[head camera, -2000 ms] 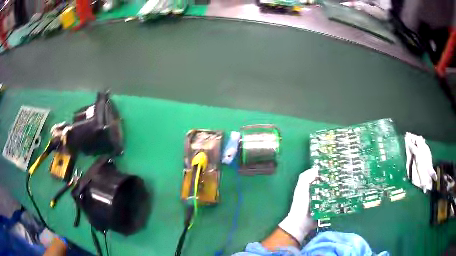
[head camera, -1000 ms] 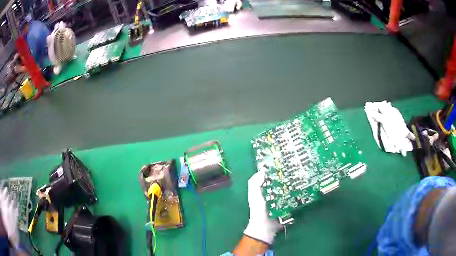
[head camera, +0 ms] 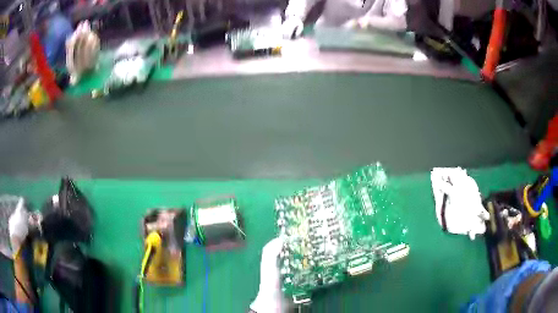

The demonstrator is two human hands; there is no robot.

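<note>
A green circuit board [head camera: 342, 229] is held tilted above the green mat in front of me. My left hand [head camera: 269, 278], in a white glove, grips its left edge; my fingers under the board are hidden. White connectors line its near edge. At the lower right corner are a blue sleeve [head camera: 508, 290], a bare wrist and a blurred grey part, perhaps the glove of my right hand [head camera: 547, 299]. That hand is cut off by the edge, and its fingers do not show.
A solder spool [head camera: 217, 223] and an iron stand [head camera: 165, 250] are left of the board. A crumpled white glove or cloth [head camera: 459, 202] and another stand [head camera: 505, 244] are at right. Black fans [head camera: 67, 220] and another person's gloved hand [head camera: 19, 226] are far left. A dark green conveyor [head camera: 275, 125] runs behind.
The view has shifted. The board, still in my left hand, now shows further left than before. The blue sleeve and wrist have come in at the lower right since two seconds ago.
</note>
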